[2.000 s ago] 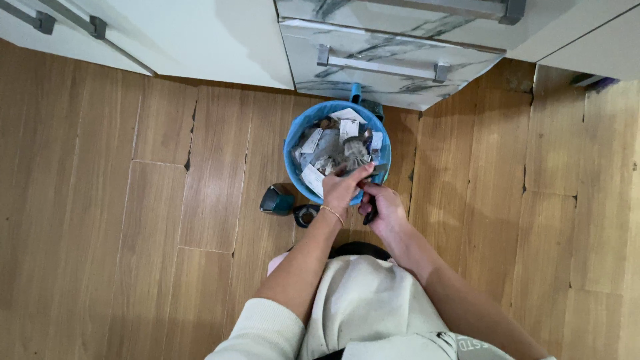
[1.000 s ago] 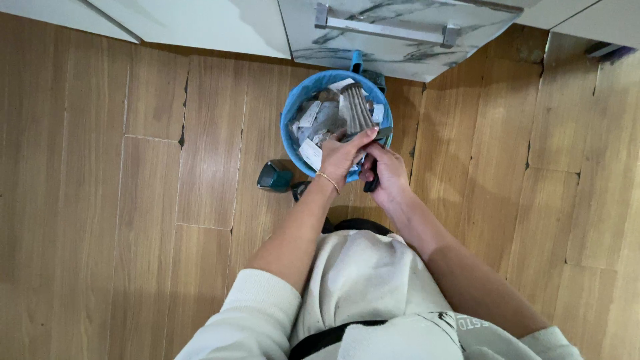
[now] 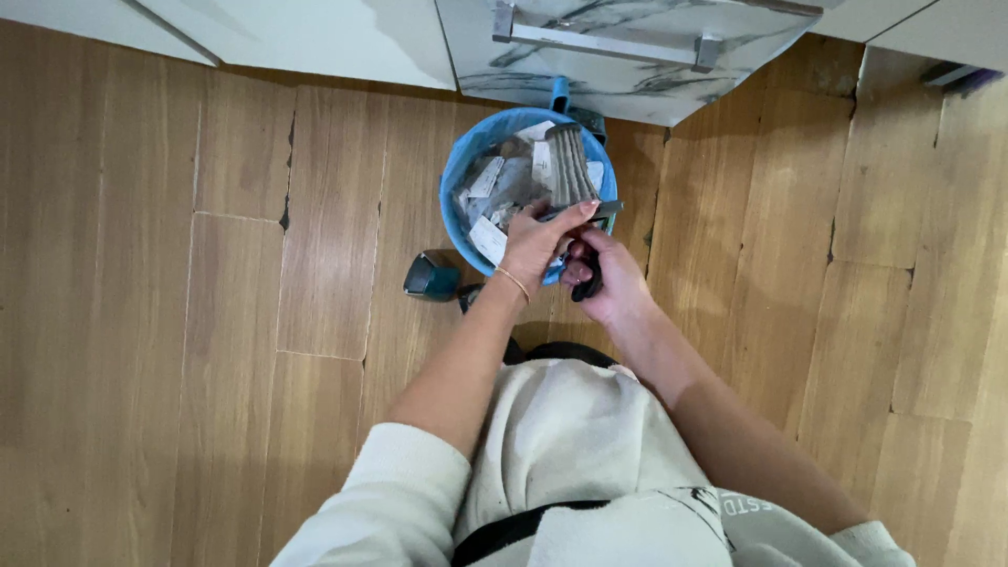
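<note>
A blue bin full of waste paper and other rubbish stands on the floor. Over its near rim, my left hand grips a grey pleated filter by its lower end. My right hand is closed round a black handle just to the right. A flat dark grey piece sticks out to the right by my left thumb; whether it belongs to the filter or to the handled tool, I cannot tell.
A dark teal, partly clear container lies on the wooden floor left of the bin, beside a black item partly hidden by my left forearm. Behind the bin are cabinet fronts and a marbled drawer with a metal handle. A dark object lies at the upper right.
The pleated grey filter, small and bunched near my fingers two seconds ago, now shows its long ridged side extending away from me over the bin. Both hands remain together at the near rim.
</note>
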